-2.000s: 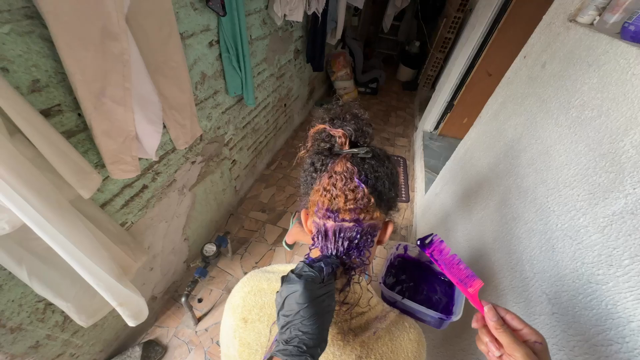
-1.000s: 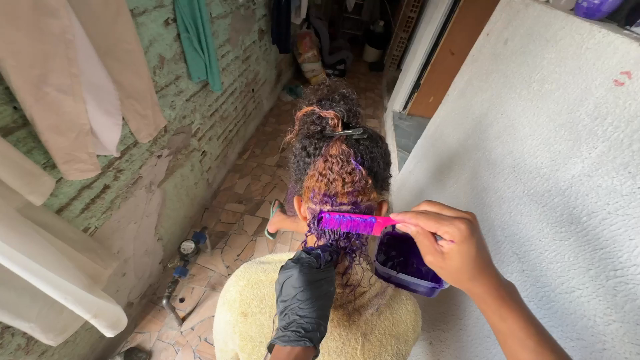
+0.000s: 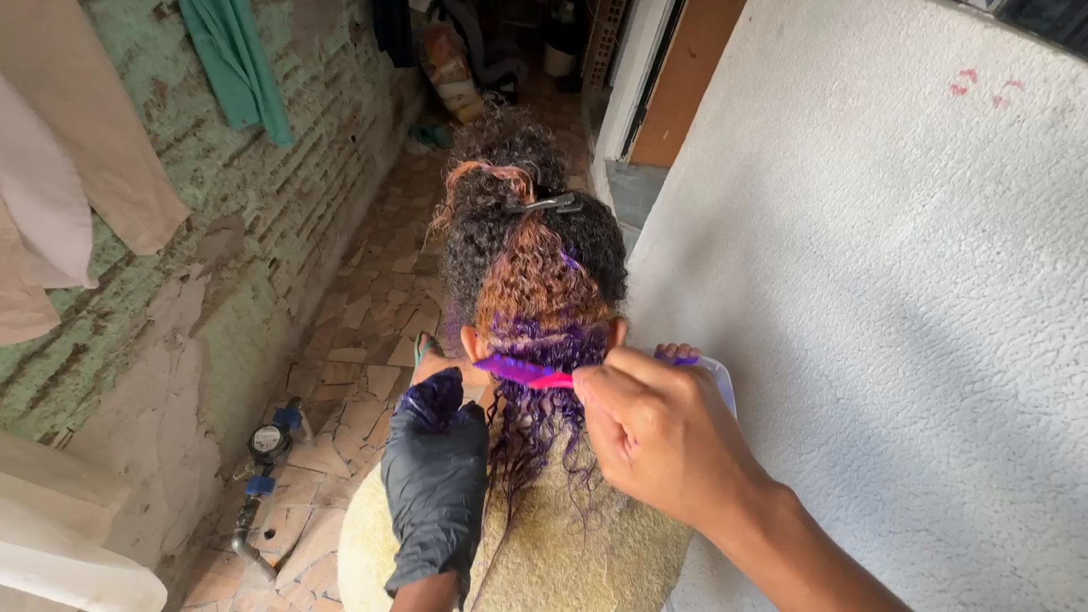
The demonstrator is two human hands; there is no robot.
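A seated person's head is seen from behind, with curly hair [image 3: 544, 280] that is dark above, orange in the middle and coated with purple dye low down. A hair clip [image 3: 548, 203] holds the upper part. My bare right hand [image 3: 659, 425] grips a pink dye comb [image 3: 527, 371], its purple-smeared teeth at the nape. My left hand [image 3: 438, 467], in a black glove with dye on its fingers, is just left of the dyed strands; whether it pinches any hair is unclear. A plastic tub [image 3: 721, 382] shows partly behind my right hand, with the seated person's fingers [image 3: 677, 350] at its rim.
A yellow towel [image 3: 544, 544] covers the person's shoulders. A white textured wall [image 3: 867, 280] stands on the right. Clothes [image 3: 242, 68] hang along the green wall [image 3: 246, 187] on the left. A water meter [image 3: 267, 439] and pipe are low at left, above the tiled floor [image 3: 327, 399].
My left hand has moved left from the nape hair. The comb was over the tub two seconds ago, then came to the nape, where it remains, now tilted slightly. My right hand now covers much of the tub.
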